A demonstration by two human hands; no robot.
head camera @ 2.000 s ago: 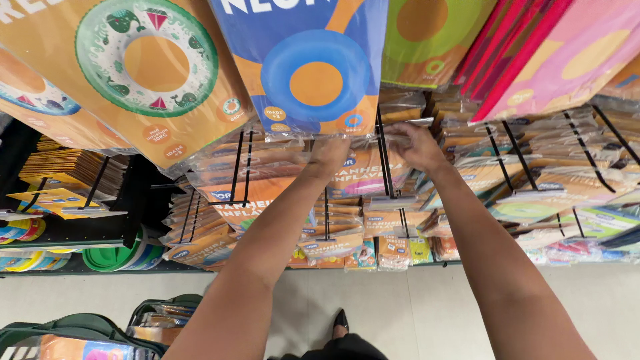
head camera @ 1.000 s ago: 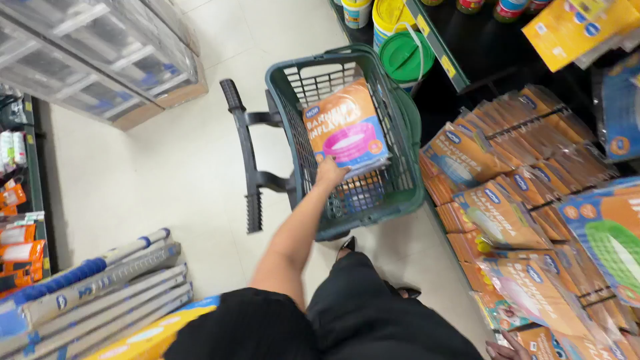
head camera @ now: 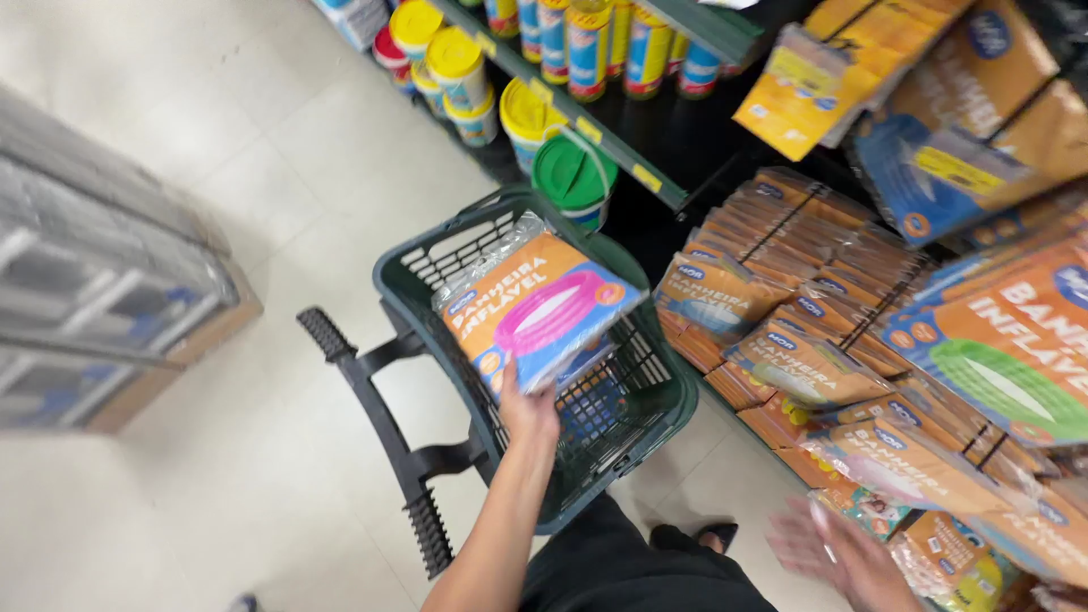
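Note:
My left hand (head camera: 529, 406) grips the lower corner of a plastic-wrapped inflatable bathtub package (head camera: 544, 310), orange and blue with a pink tub pictured. The package lies over the inside of a dark green shopping basket (head camera: 680, 408) with a black handlebar (head camera: 382, 433). Beneath it, another blue package (head camera: 595, 408) shows in part through the basket. At the lower right, my right hand (head camera: 820, 544) is blurred, its fingers apart and nothing in it, beside the hanging packages (head camera: 901, 459).
Racks of hanging inflatable packages (head camera: 807, 357) line the right. A shelf edge (head camera: 586, 127) with cans and yellow-lidded tubs (head camera: 459, 59) runs along the top, a green-lidded bucket (head camera: 574, 178) near the basket. Wrapped boxed goods (head camera: 110, 297) stand at left; a shoe tip shows at the bottom edge.
Two seconds ago both hands were among the hanging packages. The left hand then held the pink-tub package over the basket and still does. My right hand has come further into view. The view has swung widely.

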